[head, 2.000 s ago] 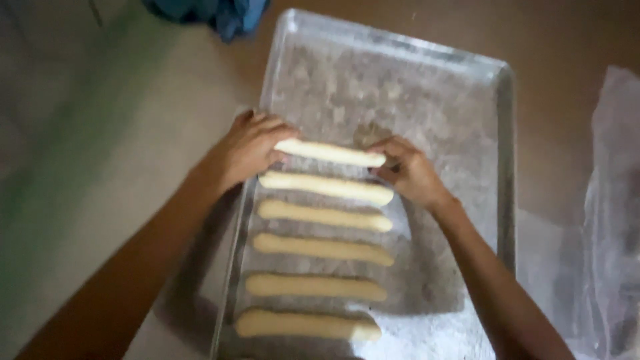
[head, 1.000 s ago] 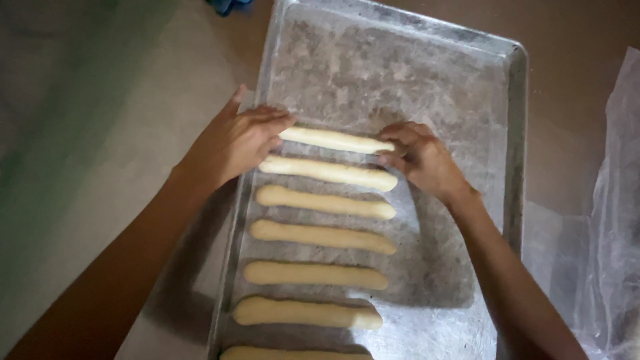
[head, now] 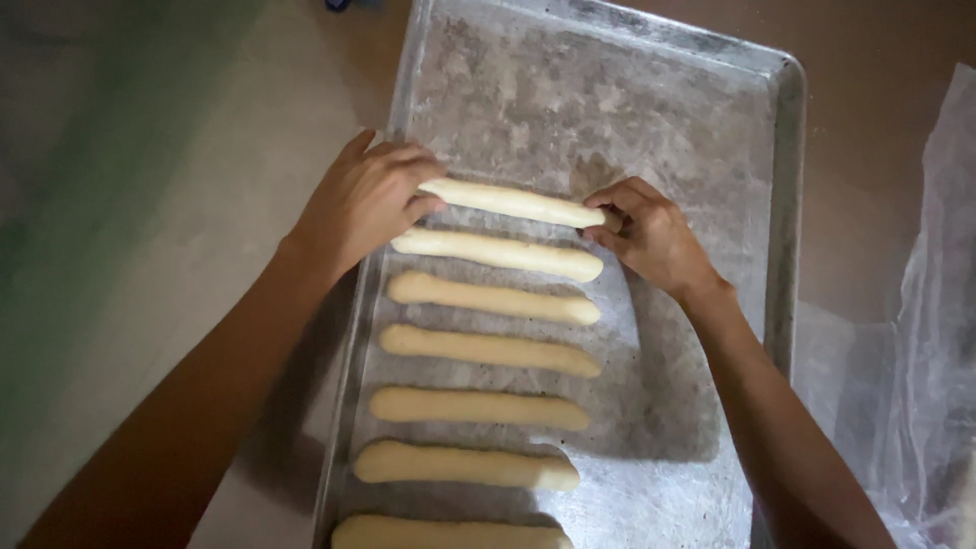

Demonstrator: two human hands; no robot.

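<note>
A pale dough stick (head: pixel 515 203) lies crosswise over a worn metal baking tray (head: pixel 785 191), held at both ends. The fingers of my left hand (head: pixel 374 198) close on its left end beside the tray's left rim. With thumb and fingers, my right hand (head: pixel 648 229) pinches the right end. Just below, another dough stick (head: pixel 496 255) rests on the tray. Several more dough sticks (head: pixel 488 406) continue down the tray in a roughly parallel column, the lowest cut off by the frame edge. My fingers hide both tips of the top stick.
Clear plastic sheeting (head: pixel 915 328) lies to the right of the tray. A brown surface (head: pixel 862 152) shows beyond the tray's right rim. A small dark blue item (head: pixel 337 4) is at the top edge. The tray has a raised rim.
Both hands stay on the ends of the top dough stick throughout. The view has shifted, showing more of the column's lower end. Nothing has plainly been let go.
</note>
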